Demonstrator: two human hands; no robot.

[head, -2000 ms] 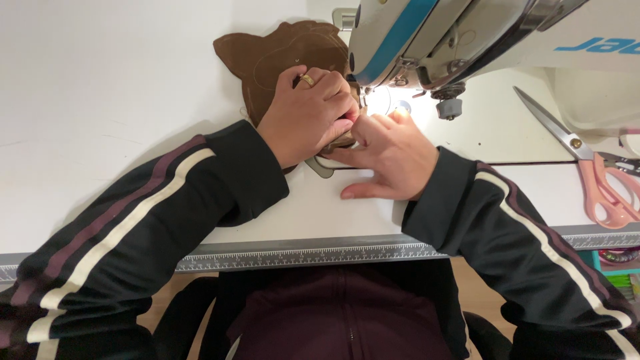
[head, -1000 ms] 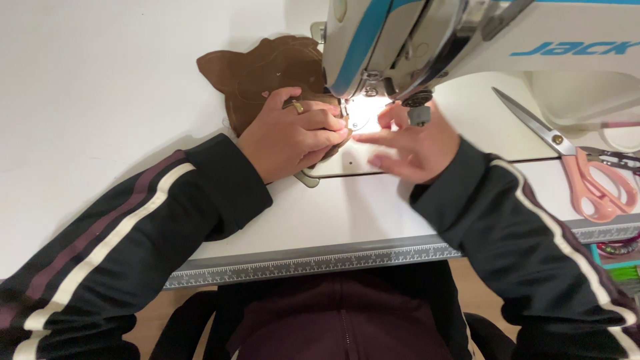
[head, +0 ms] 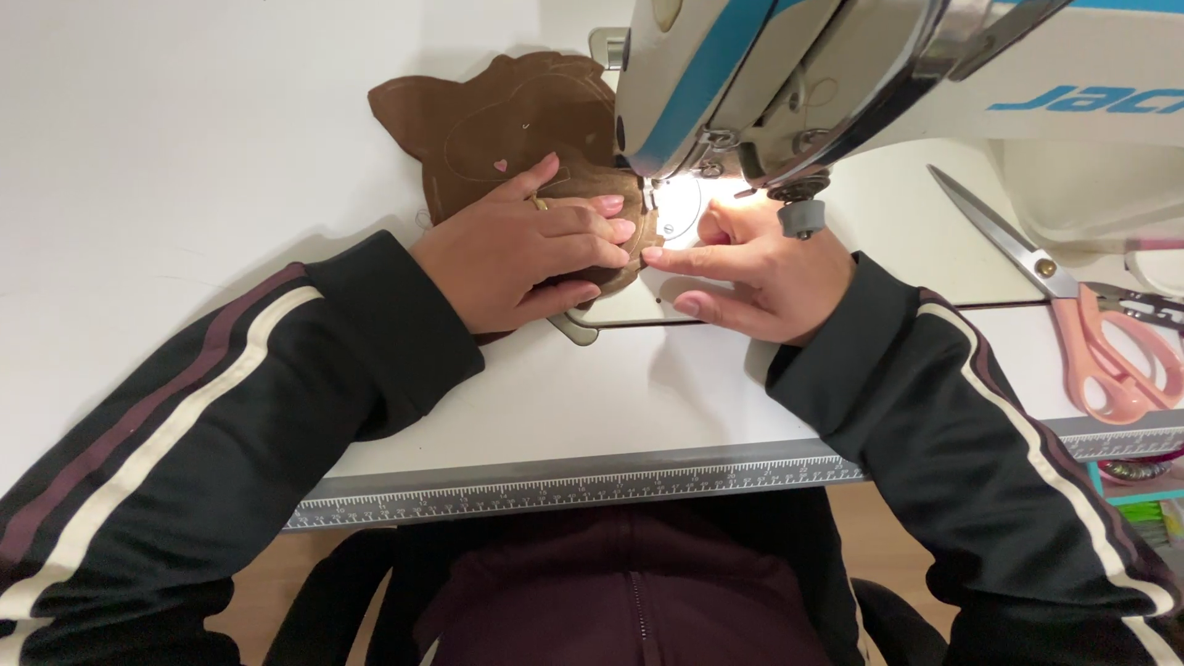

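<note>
A brown fabric piece [head: 504,102], cut with a pointed ear-like corner and marked with pale outlines and a small pink heart, lies on the sewing machine's bed. My left hand [head: 532,245], with a ring on one finger, rests flat on it with fingers apart. My right hand [head: 763,264] is at the fabric's right edge, its index fingertip touching or very near that edge; it grips nothing that I can see. Between the hands and just beyond them, the presser foot [head: 649,194] stands at the fabric's edge under a bright lamp. Whether it is lowered I cannot tell.
The Jack sewing machine's head [head: 703,83] overhangs the work from the upper right. Pink-handled scissors [head: 1091,347] lie at the right with their blades apart, beside a dark metal tool [head: 1138,303]. A measuring tape strip [head: 573,490] runs along the table's front edge.
My left hand has spread out flatter over the fabric, and more of the marked fabric shows. The right hand's index finger has come to the fabric's edge.
</note>
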